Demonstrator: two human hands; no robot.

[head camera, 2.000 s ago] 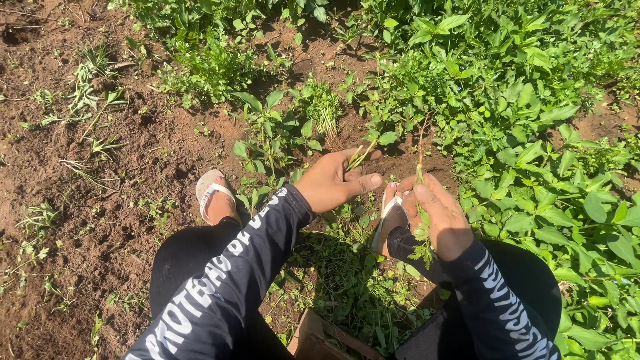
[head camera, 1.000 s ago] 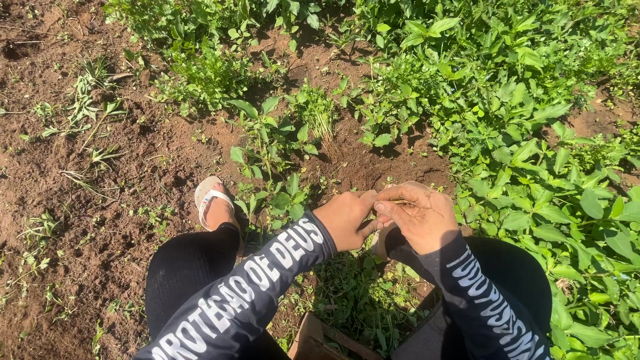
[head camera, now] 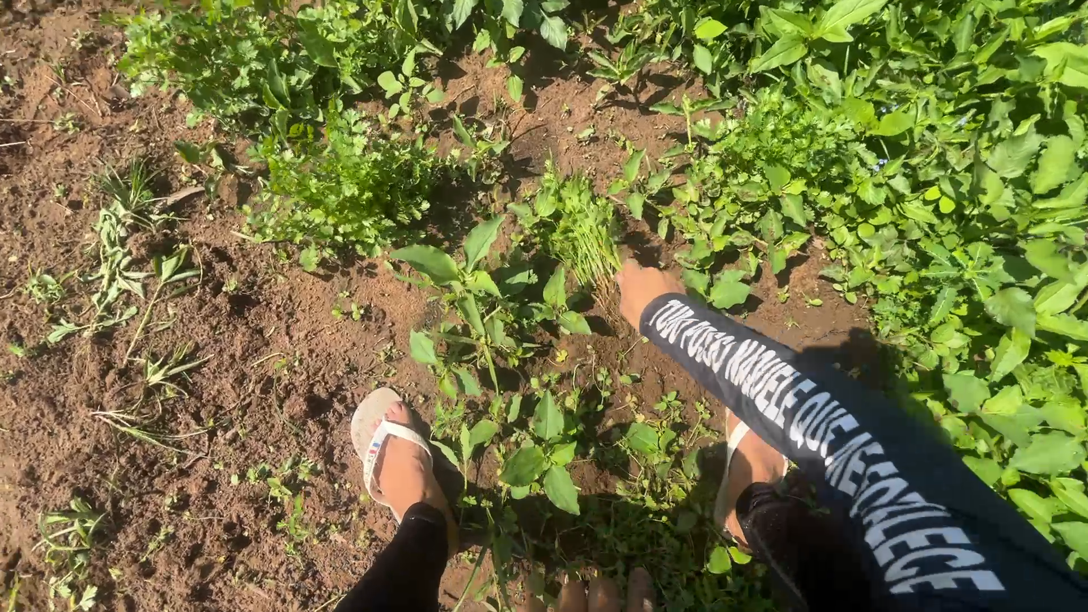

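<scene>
My right hand [head camera: 644, 291] reaches down from the right to a small bundle of leafy herb seedlings [head camera: 582, 228] lying on the soil. Its fingers are curled at the root end of the thin stems, and the fingertips are partly hidden. The bundle's leaves point up and to the left, with thin roots at its lower end. Of my left hand [head camera: 595, 592], only some fingertips show at the bottom edge, in shade; whether they hold anything is hidden.
A broad-leaved weed [head camera: 467, 297] stands left of the bundle, with a clump of parsley-like herb [head camera: 348, 183] beyond it. Dense green plants [head camera: 1003, 255] cover the right side. Pulled, wilted weeds [head camera: 115, 255] lie on brown soil at left. My sandaled feet [head camera: 399, 459] flank low weeds.
My hands, together in front of me a second ago, have parted. The right has moved forward to the bundle; the left has drawn back to the bottom edge.
</scene>
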